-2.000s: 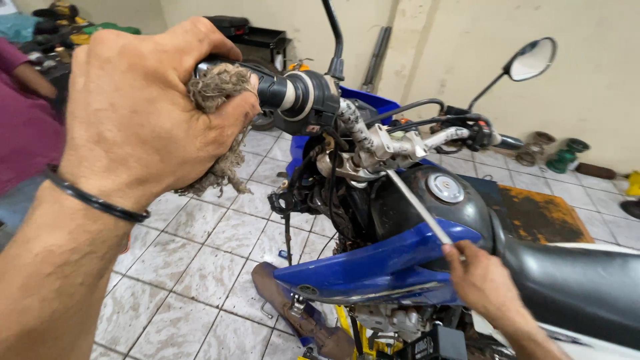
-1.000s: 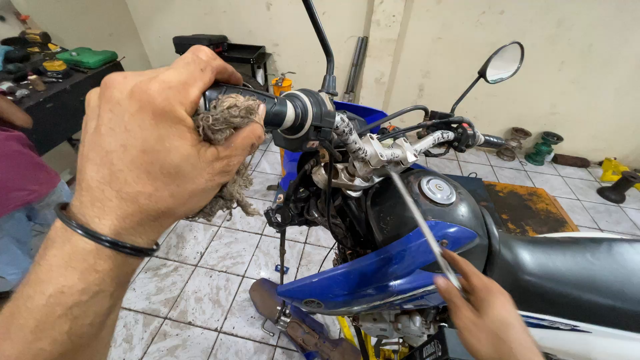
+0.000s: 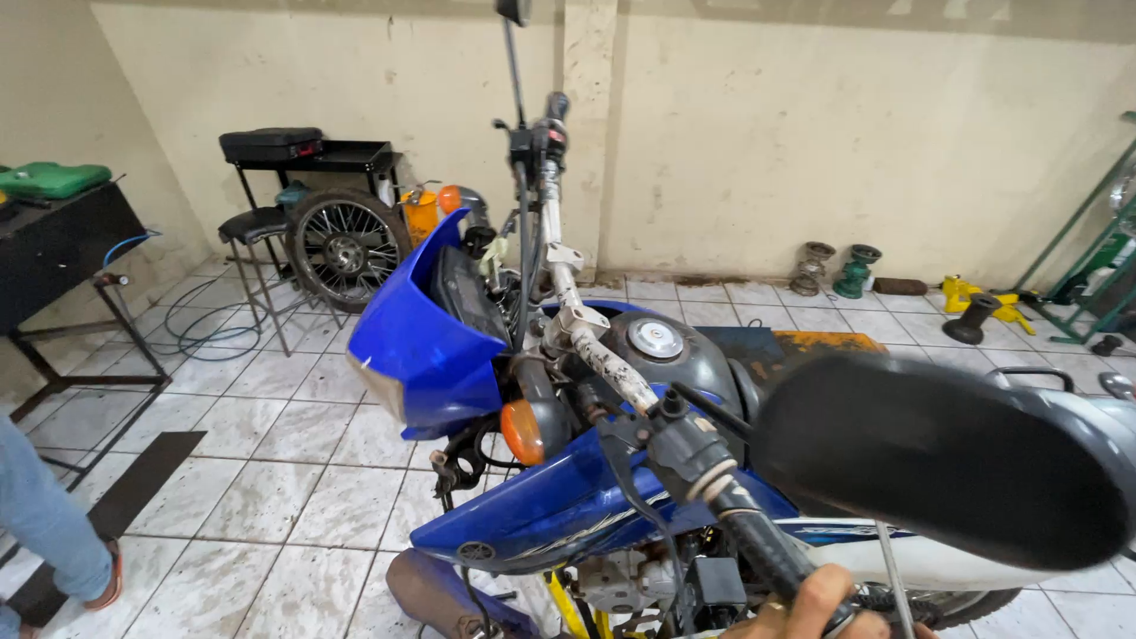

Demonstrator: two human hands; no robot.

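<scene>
At the bottom edge my left hand (image 3: 790, 614) is closed around the near rubber handlebar grip (image 3: 763, 541) of a blue and white motorcycle. Just right of it stands a slim metal rod (image 3: 893, 577), with fingertips of my right hand (image 3: 925, 631) beside its lower part; most of that hand is cut off. The worn white handlebar (image 3: 612, 366) slants away past the fuel cap (image 3: 655, 338) to the far grip (image 3: 557, 106). A black mirror (image 3: 941, 461) hides part of the seat. The blue front fairing (image 3: 444, 355) faces left. No rag shows.
A person's leg in jeans (image 3: 44, 506) is at the left edge, near a black workbench (image 3: 71, 257). Behind stand a stool (image 3: 253, 226), a spoked wheel (image 3: 346, 253) and a black cart (image 3: 355, 155). A green metal frame (image 3: 1078, 213) stands at right.
The handlebar has turned, its near grip swinging from the upper left to the lower right. My left hand has moved with it, and the rag has gone from sight. The view has shifted.
</scene>
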